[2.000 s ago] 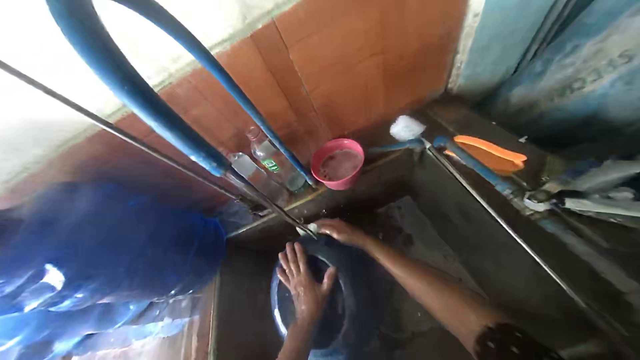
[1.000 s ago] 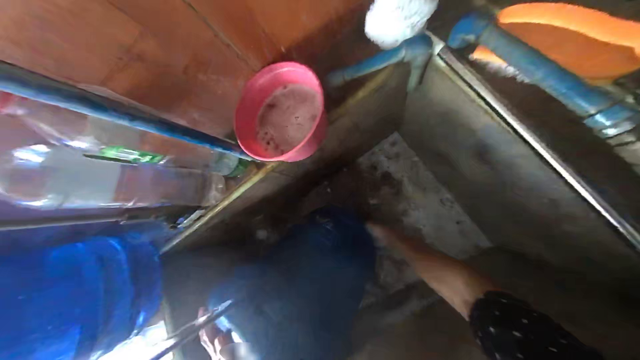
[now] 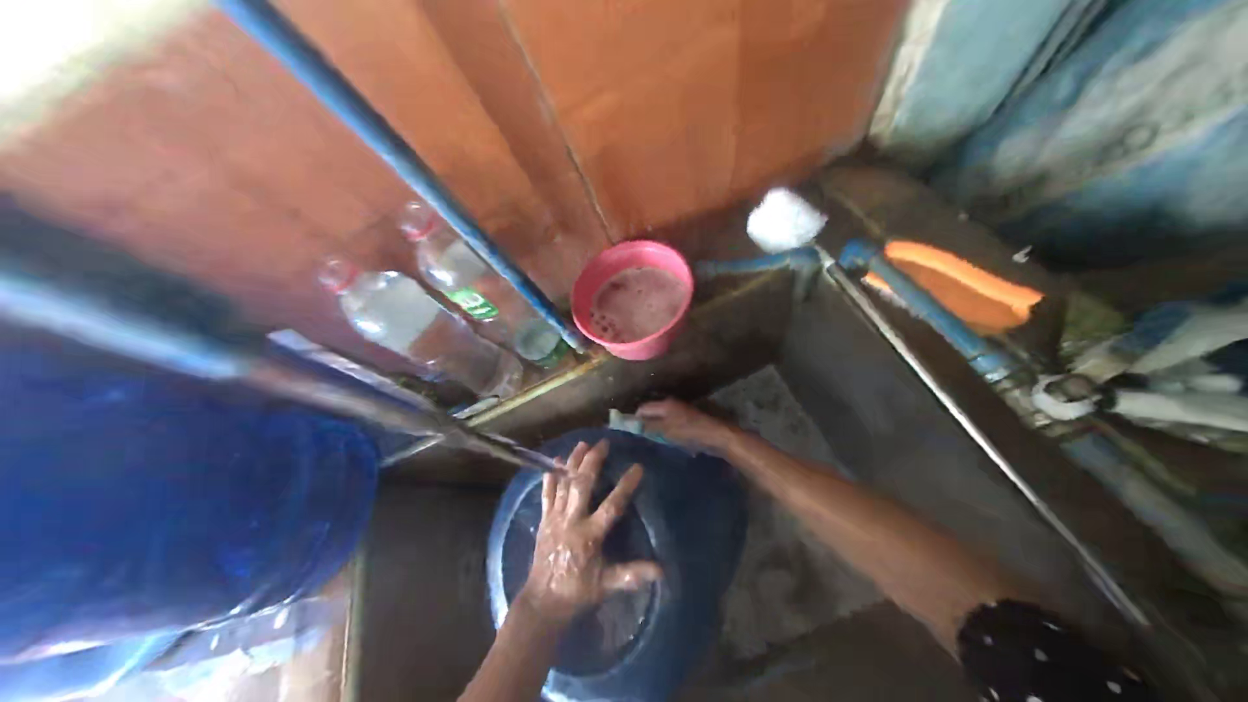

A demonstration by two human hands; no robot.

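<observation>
A dark blue plastic container (image 3: 697, 546) lies in a concrete basin, its round, pale-rimmed end toward me. My left hand (image 3: 575, 546) is spread flat against that end, wet with some suds, holding nothing. At the container's far side, my right hand (image 3: 682, 426) grips a pale scrubbing pad (image 3: 627, 421) against its surface; part of the pad is hidden by the fingers. A pink plastic bowl (image 3: 592, 273) of foamy liquid sits on the basin's back ledge.
Clear plastic bottles (image 3: 390, 312) lean left of the bowl. A large blue barrel (image 3: 195, 487) stands left. White scrubbing fluff (image 3: 783, 220), an orange brush-like object (image 3: 960, 283) and blue pipes (image 3: 931, 310) lie along the right ledge. A thin blue pole (image 3: 390, 146) slants across the back.
My left hand, low at the frame's edge a second ago, is now spread on the container's end. My right hand shows at the far side. The view has swung and drawn back considerably.
</observation>
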